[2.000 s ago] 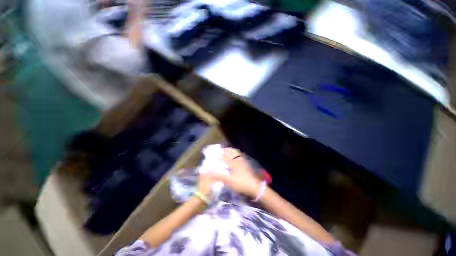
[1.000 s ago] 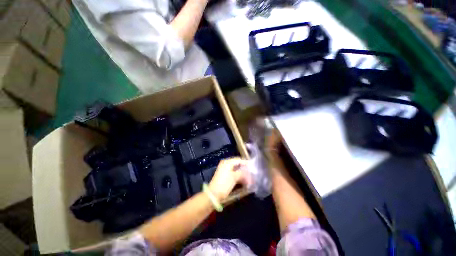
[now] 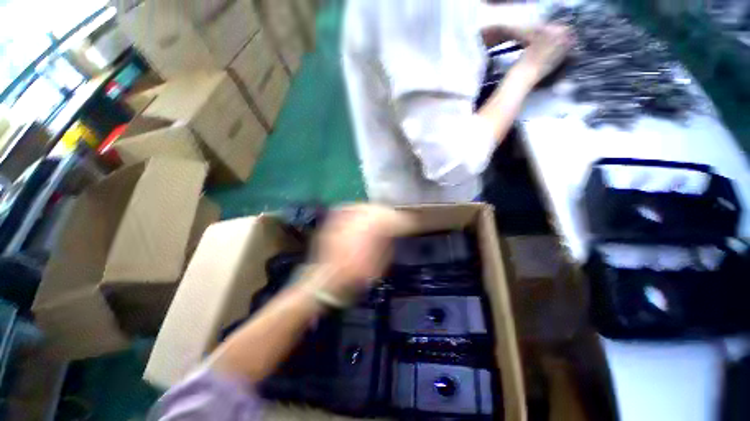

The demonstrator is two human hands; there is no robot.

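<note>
My left hand (image 3: 355, 242) is blurred and reaches over the far part of an open carton (image 3: 508, 329). Its fingers cannot be made out, so I cannot tell whether it holds anything. Below it the carton holds rows of wrapped black housings (image 3: 440, 316) with grey-looking faces and dark round holes. A dark bundle (image 3: 303, 215) shows at the far left rim, beside the hand. My right hand is not in view.
Black open frames (image 3: 664, 220) stand on the white bench (image 3: 658, 377) at the right. A person in white (image 3: 428, 107) works beyond the carton, near a heap of dark parts (image 3: 625, 70). An open empty carton (image 3: 152, 238) and stacked cartons (image 3: 234, 123) stand left on green floor.
The view has turned left, bringing more cartons into sight. My left hand has moved from the carton's right edge to its far side. My right hand and the clear plastic have left the view.
</note>
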